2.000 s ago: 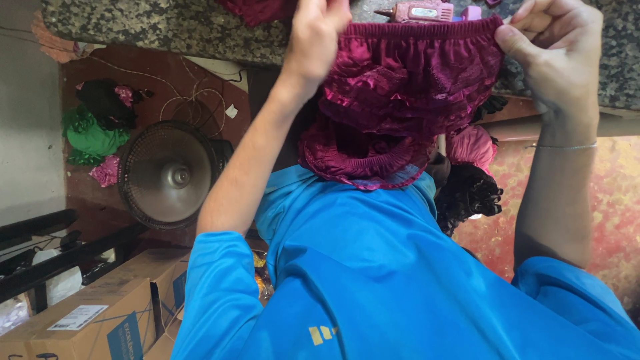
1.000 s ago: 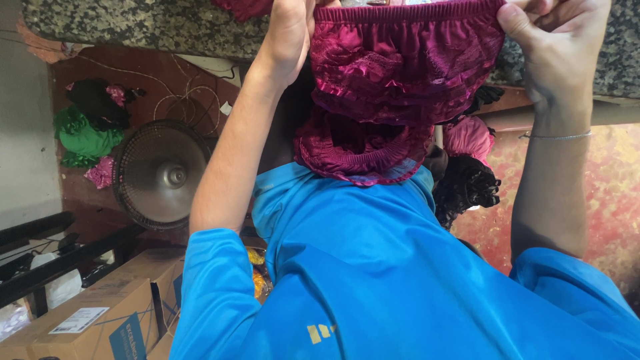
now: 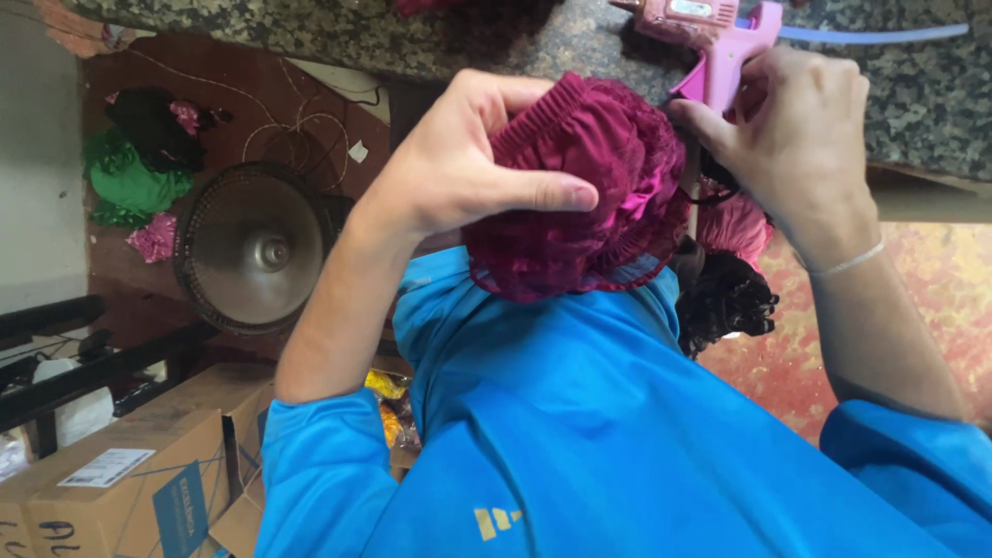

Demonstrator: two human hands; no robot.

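Observation:
My left hand [image 3: 473, 159] grips a burgundy satin garment [image 3: 573, 209] by its gathered elastic waistband, thumb across the front. The bunched cloth hangs over the lap of my blue shirt, just off the counter's edge. My right hand [image 3: 783, 139] is at the handle of a pink hot glue gun [image 3: 725, 66], which lies on the granite counter with its nozzle pointing left. The thumb is beside the trigger and the fingers curl behind the handle; how firmly they hold it is hard to tell. A translucent glue stick [image 3: 876, 35] extends right from behind the gun.
The speckled granite counter [image 3: 325, 39] spans the top. At left on the floor are a round fan [image 3: 260, 248], loose cords and green cloth [image 3: 132, 182]. A cardboard box [image 3: 124, 465] stands at lower left. Black ruffled cloth [image 3: 725, 302] and pink cloth [image 3: 736, 225] hang below the counter.
Both hands held the burgundy garment spread by its waistband before. My right hand has let go of it and moved to the glue gun; the garment is now bunched in my left hand.

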